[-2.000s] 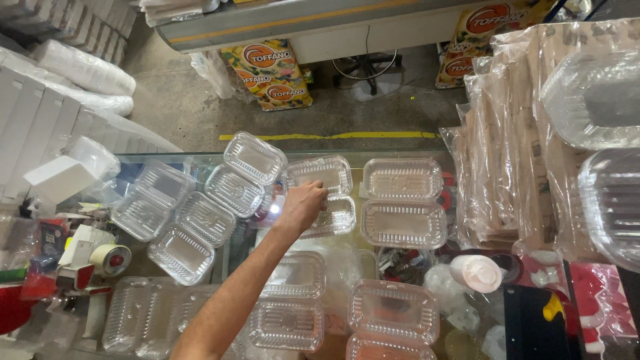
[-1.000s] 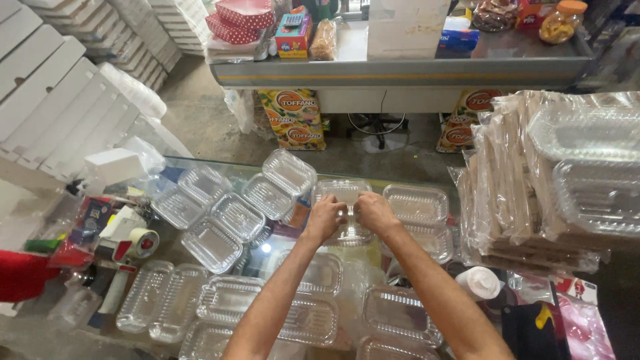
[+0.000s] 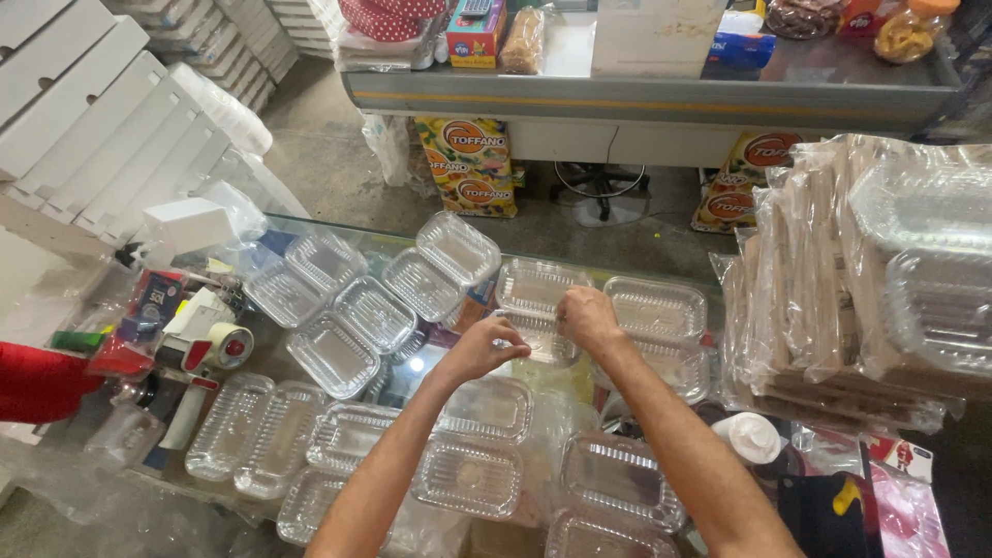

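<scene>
Several clear plastic hinged containers lie unfolded on a glass counter. My right hand [image 3: 589,318] has its fingers curled at the right side of one clear hinged container [image 3: 542,284], near its middle fold; whether it grips the plastic cannot be told. At the lower left edge of the same container is my left hand [image 3: 490,349], fingers bent with a gap between them and thumb. Another open container [image 3: 655,310] lies just right of my right hand, partly under the forearm. Below my left hand is a further open container [image 3: 467,474], and a pair [image 3: 376,314] lies to the left.
Plastic-wrapped brown stacks [image 3: 806,310] with clear containers [image 3: 942,310] on top stand at right. A tape dispenser [image 3: 205,337] lies at left, near white boxes [image 3: 101,139]. A white-capped bottle [image 3: 748,438] stands lower right. Beyond the floor is a grey counter [image 3: 620,97].
Two seconds ago one hand was at the middle container; a second ago both were close together on it. Now my left hand is lower and apart from the right. The view has tilted up.
</scene>
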